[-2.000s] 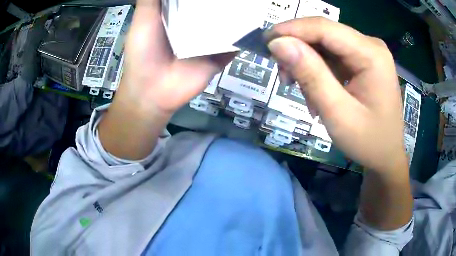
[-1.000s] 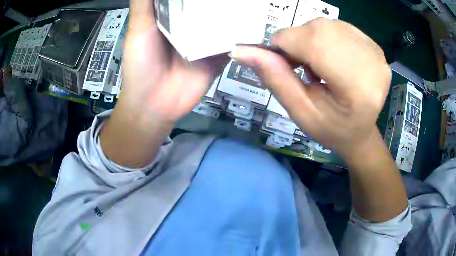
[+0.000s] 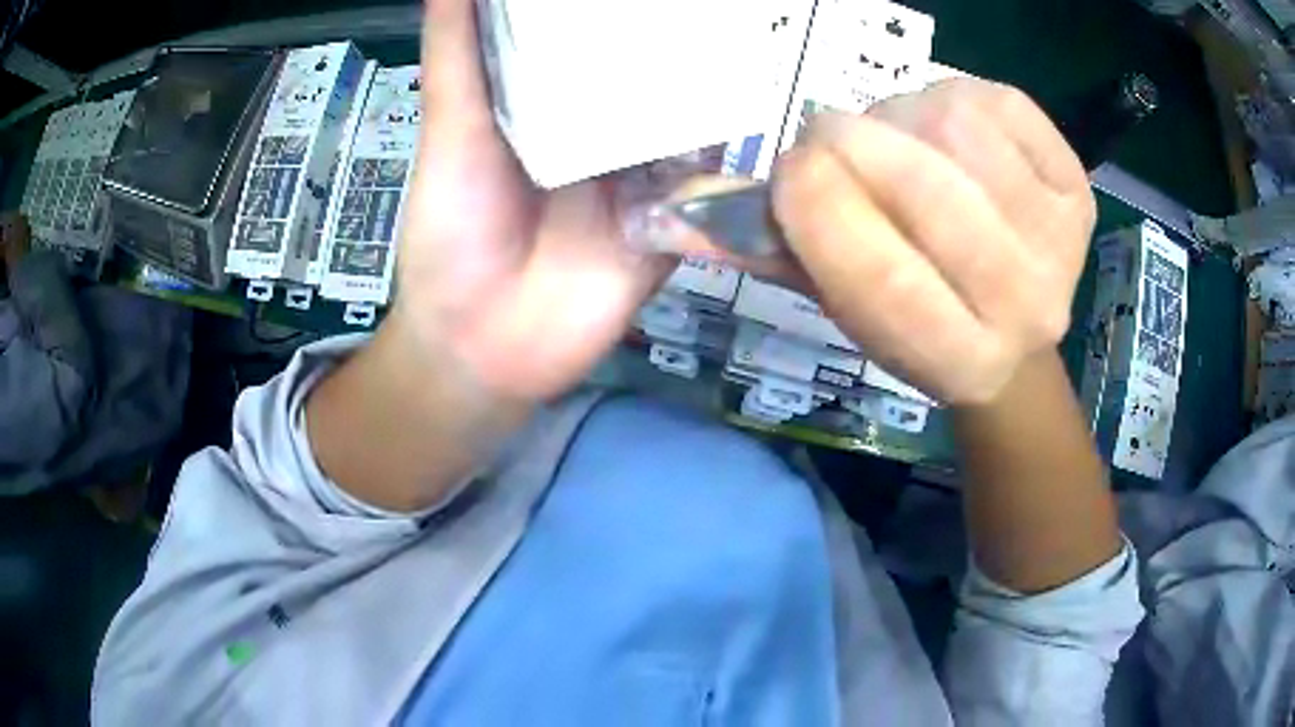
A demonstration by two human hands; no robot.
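A white retail box (image 3: 646, 85) is held up at the top centre, its upper part cut off by the picture's edge. My left hand (image 3: 497, 270) holds it from the left and below, palm towards me, with the fingertips partly hidden or out of the picture. My right hand (image 3: 937, 234) is just right of the box's lower edge and pinches a small dark flat piece (image 3: 731, 220). The piece points left towards my left hand's fingertips, below the box. Whether it touches them is too blurred to tell.
Retail cartons with hang tabs (image 3: 774, 376) lie in front of me behind the yellow-edged bench rim. More cartons (image 3: 372, 192) stand at left beside a dark box-like unit (image 3: 185, 142). Another carton (image 3: 1148, 348) lies at right. Grey sleeves of other people show on both sides.
My right hand has turned and the dark piece shows again, now below the box edge. My left hand and the box have shifted slightly right. A second carton shows at left.
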